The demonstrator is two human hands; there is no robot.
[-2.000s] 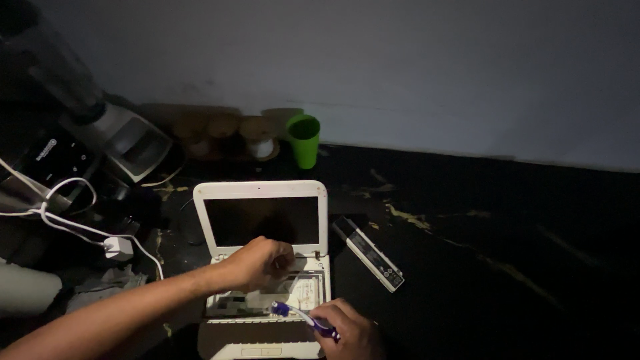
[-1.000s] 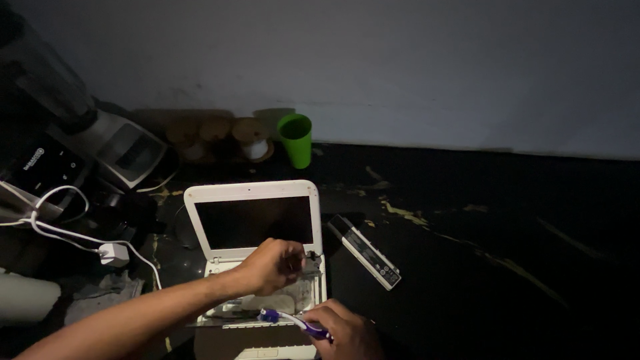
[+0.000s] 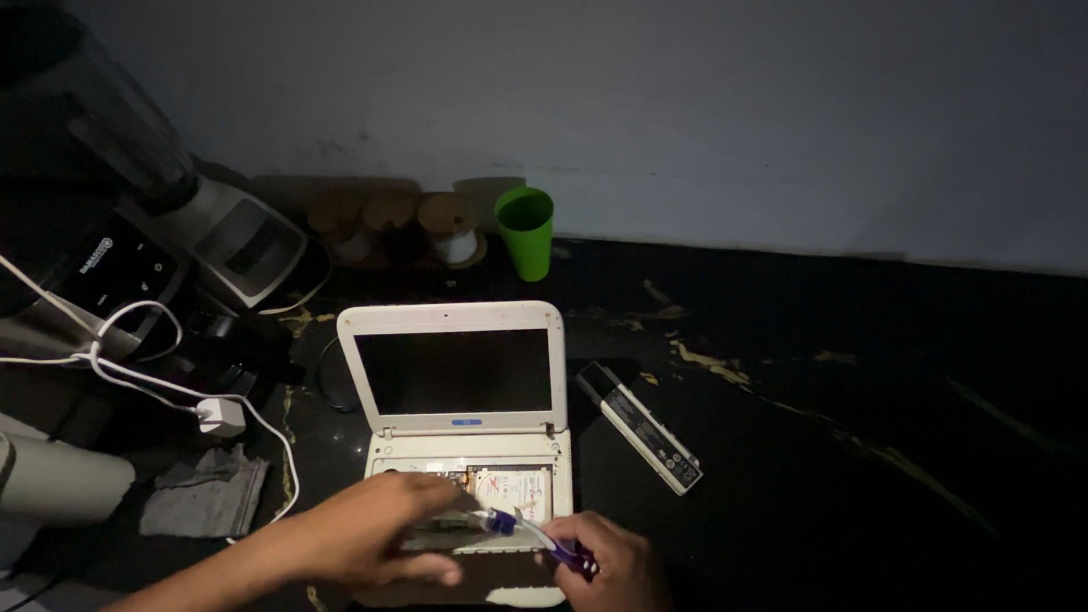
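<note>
A small white laptop [image 3: 456, 314] stands with its lid up and screen dark. Its keyboard area is uncovered, showing a hard drive [image 3: 531, 493] and part of a circuit board. My right hand [image 3: 608, 561] grips a purple and white toothbrush [image 3: 544, 537], its bristled head above the laptop's lower body. Over the left part of the base is my left hand [image 3: 387, 527], slightly blurred, fingers apart, near the brush head; I see nothing held in it. A removed laptop battery [image 3: 646, 432] lies to the right of the laptop.
A green plastic cup [image 3: 525, 234] and several lidded jars [image 3: 446, 225] stand by the wall. On the left are a blender [image 3: 246, 242], a black appliance [image 3: 110, 272], a white charger [image 3: 221, 416] with cables, a grey cloth [image 3: 204, 497] and a white roll [image 3: 64, 480].
My left hand has moved from the right part of the laptop's base, near the hinge, to its left and nearer me, and its fingers have spread. My right hand keeps hold of the toothbrush.
</note>
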